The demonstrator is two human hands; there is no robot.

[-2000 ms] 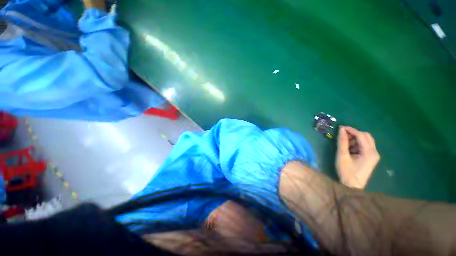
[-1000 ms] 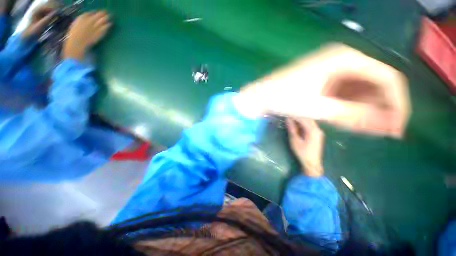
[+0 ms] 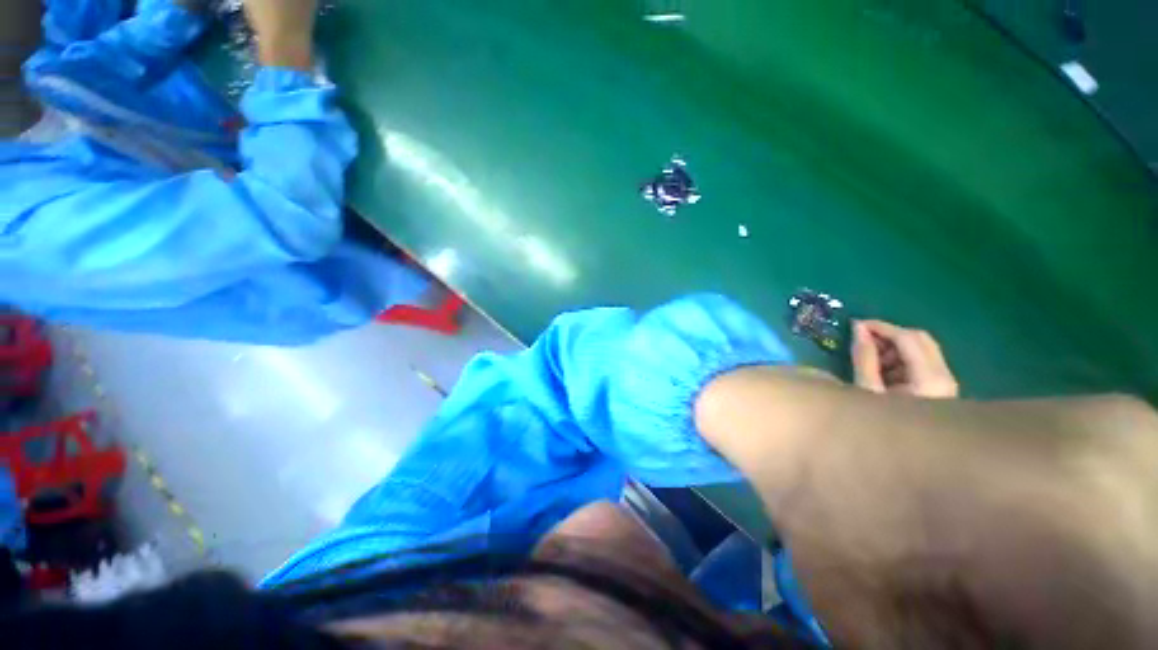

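Note:
A small dark electronic module (image 3: 815, 318) with silvery projecting bits and a yellowish spot is at the fingertips of my right hand (image 3: 899, 359). The bare fingers are curled and appear to pinch its edge; the exact contact is hard to see. My left forearm, bare below a blue sleeve, crosses the foreground to the right edge and hides my right wrist. My left hand is out of the picture. A second similar module (image 3: 669, 187) lies singly on the green surface (image 3: 559, 114), farther off to the left.
A small white fleck (image 3: 743, 231) lies between the modules. White pieces lie at the top (image 3: 664, 18) and upper right (image 3: 1078, 78). At the left, a person in a blue smock (image 3: 165, 241) reaches over glittering parts. Red stools (image 3: 57, 467) stand on the pale floor.
My left hand, large and blurred one second ago, has left the view to the right. The view has shifted. The lone module, absent two seconds ago, now shows on the surface.

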